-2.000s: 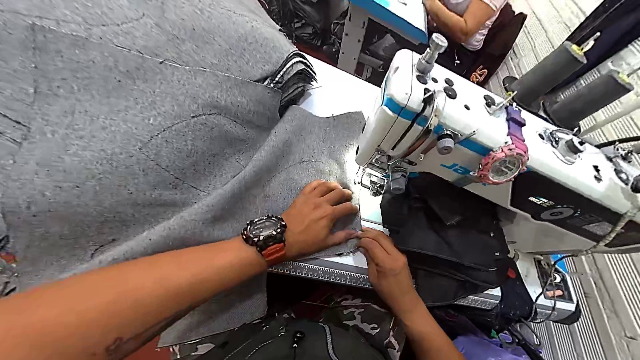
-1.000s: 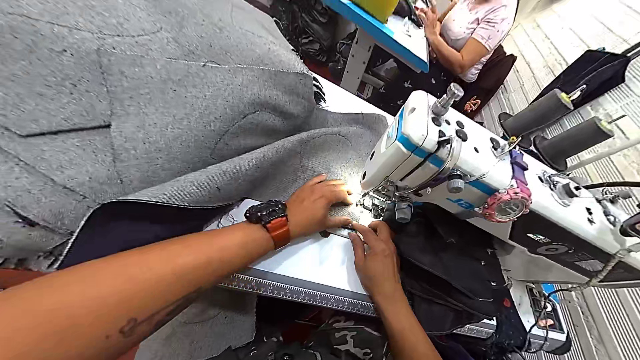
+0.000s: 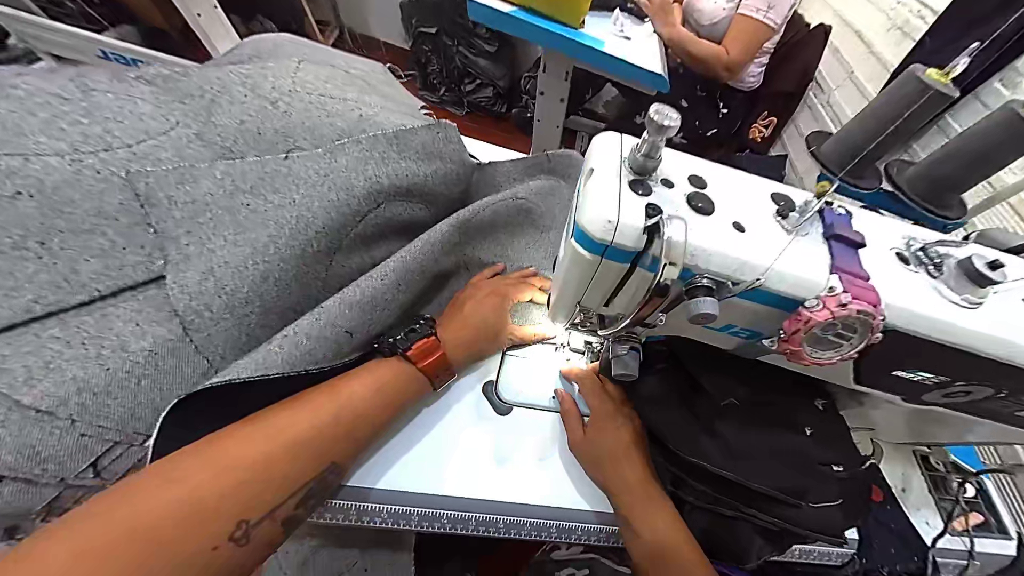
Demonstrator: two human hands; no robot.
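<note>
My left hand (image 3: 492,316) lies palm down on the grey fabric (image 3: 424,256), its fingertips beside the lit needle area of a white sewing machine (image 3: 696,264). Dark cloth shows under the fabric's folded edge. My right hand (image 3: 600,420) is just in front of the presser foot (image 3: 588,340), over the metal throat plate (image 3: 528,380), with thumb and forefinger near each other; whether they pinch anything cannot be told. Black fabric pieces (image 3: 744,448) lie to the right of my right hand, beneath the machine arm.
A pink and purple wristwatch (image 3: 832,328) is strapped around the machine arm. Dark thread cones (image 3: 884,124) stand behind it. A ruler strip (image 3: 480,520) runs along the table's front edge. Another person (image 3: 720,40) sits at a blue-edged table (image 3: 576,52) beyond. Black bags (image 3: 460,60) lie below.
The grey fabric has drawn back from the table's front edge, baring white tabletop and the throat plate. My left hand stays on the fabric; my right stays near the presser foot.
</note>
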